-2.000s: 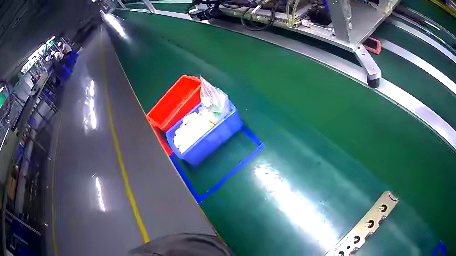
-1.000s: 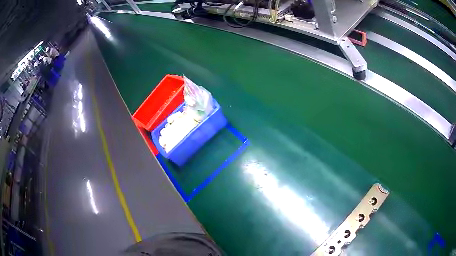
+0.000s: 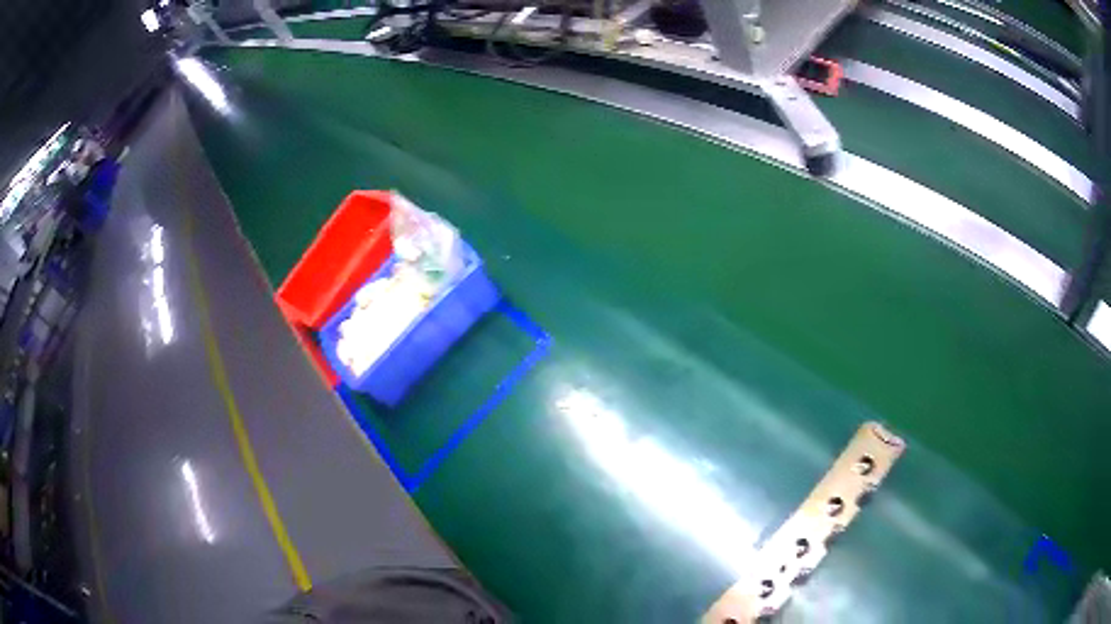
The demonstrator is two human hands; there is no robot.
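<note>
No hand shows in the head view. A tan metal bar with a row of several dark round holes (image 3: 819, 522) lies on the glossy green bench mat (image 3: 609, 268) at the lower right; its near end is cut off by the bottom edge. A blue bin (image 3: 429, 341) with a pale heap of white contents (image 3: 383, 319) stands left of centre. A crumpled clear plastic bag (image 3: 426, 241) rests on its far corner. An empty-looking red bin (image 3: 339, 258) stands against the blue one, at the bench edge.
Blue tape (image 3: 485, 421) outlines a rectangle beside the blue bin; another blue tape mark (image 3: 1045, 555) is at the lower right. A machine frame with a light leg (image 3: 798, 120) and metal rails (image 3: 950, 213) are at the back. The grey floor with a yellow line (image 3: 244, 451) runs along the left.
The whole view has shifted, so the bins, bar and machine frame appear further left, and more of the bar shows. Nothing has visibly moved on the bench.
</note>
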